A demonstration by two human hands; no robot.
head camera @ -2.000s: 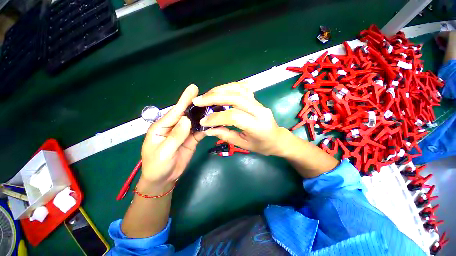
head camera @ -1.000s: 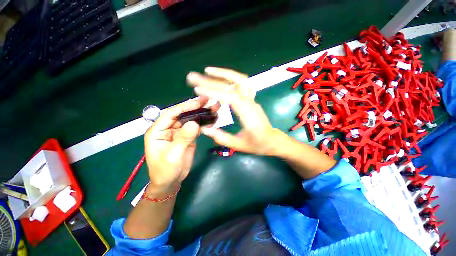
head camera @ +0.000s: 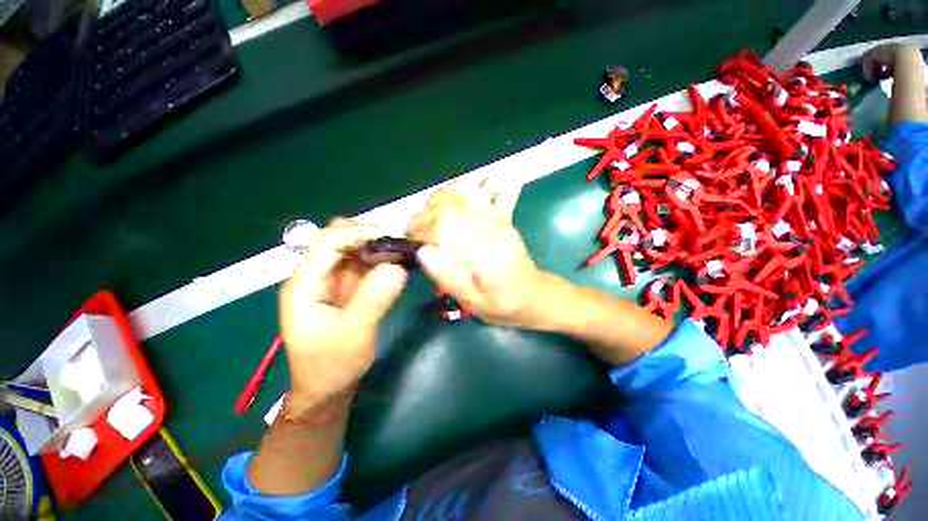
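Observation:
A small black device unit is held up over the green bench between both hands, its details blurred. My left hand grips its left end between thumb and fingers. My right hand has its thumb and fingers at the unit's right end. Its fingers are partly hidden and blurred. A dark piece with red and white parts lies on the bench just below my right hand, partly covered by it.
A big heap of red spring clamps lies at right, above a white tray. A solvent bottle, red pen, red tray and phone are at left. An inner module lies on the belt. Another person's arm shows at far right.
My right hand has come back from open and raised fingers to close on the unit. The white sheet behind it is no longer clearly visible. The module on the belt has moved left.

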